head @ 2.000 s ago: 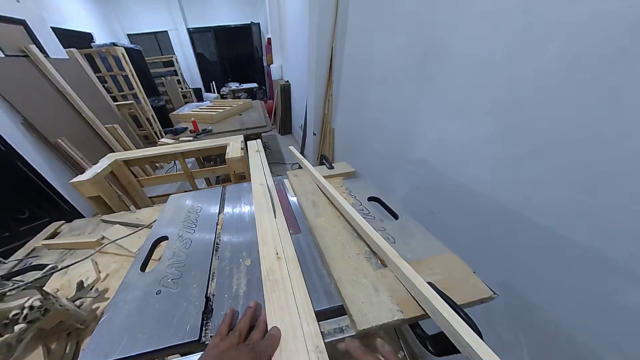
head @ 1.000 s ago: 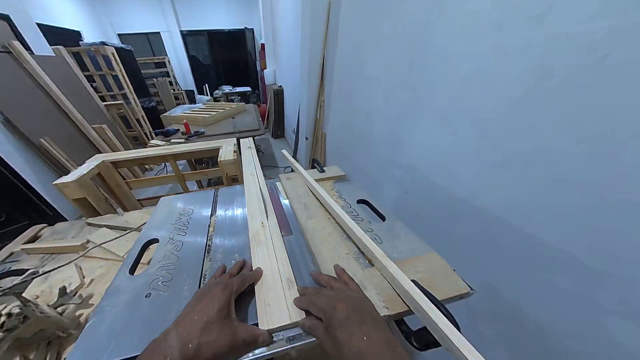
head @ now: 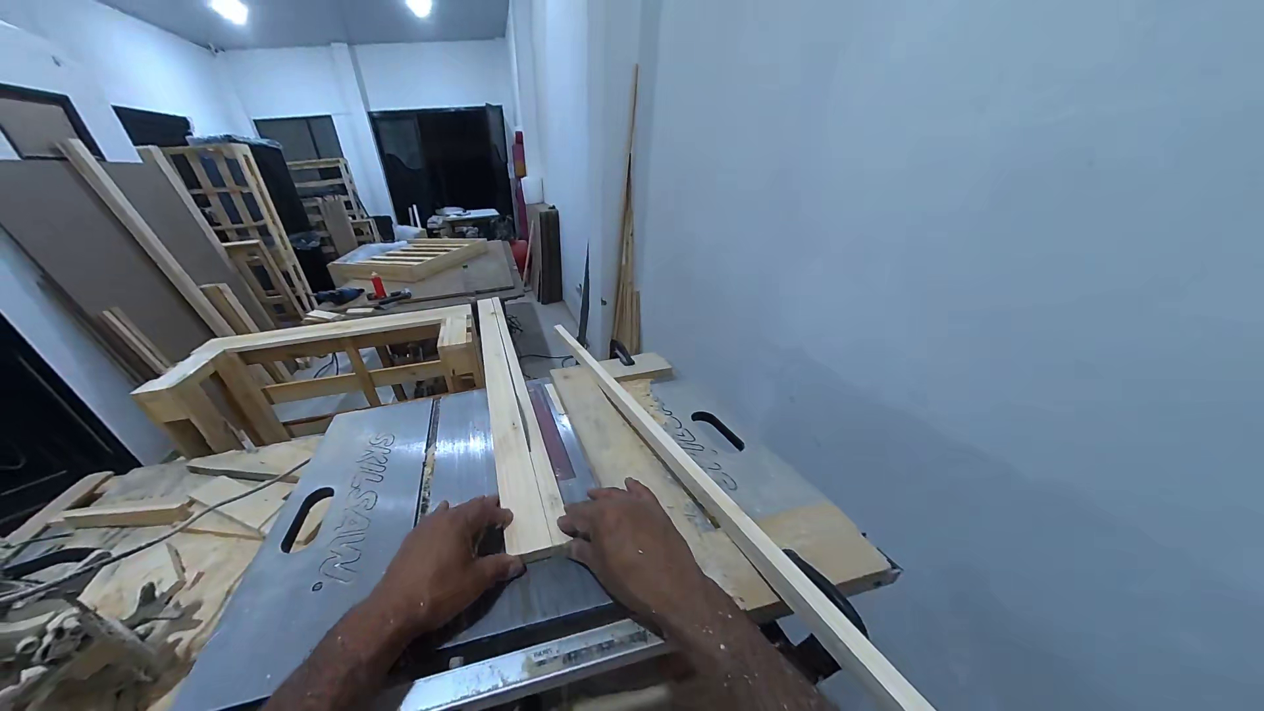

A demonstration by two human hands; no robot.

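Observation:
Two light wooden strips [head: 521, 454] lie side by side, with a narrow gap partway along, on the metal top of a Skilsaw table saw [head: 370, 513]. My left hand [head: 444, 558] grips their left edge at the near end. On the right edge, my right hand [head: 632, 543] presses with curled fingers, so the pair is held between both hands. Just right of the strips is the saw's red throat insert [head: 553, 434]; no blade can be made out. A wide wooden board [head: 662, 474] lies further right, and a long thin strip [head: 731, 509] rests slantwise on it.
Offcuts [head: 128, 513] and a cable [head: 197, 515] lie at the left. Beyond the saw stand a wooden frame [head: 326, 365] and a worktable [head: 494, 276] bearing a slatted panel [head: 415, 259]. A clamp [head: 620, 353] sits at the board's far end. The wall [head: 948, 296] is close on the right.
Two seconds ago my left hand lay at the strips' left side and my right hand was mostly out of view low down. Both hands are now at the strips' near end, which sits further from me.

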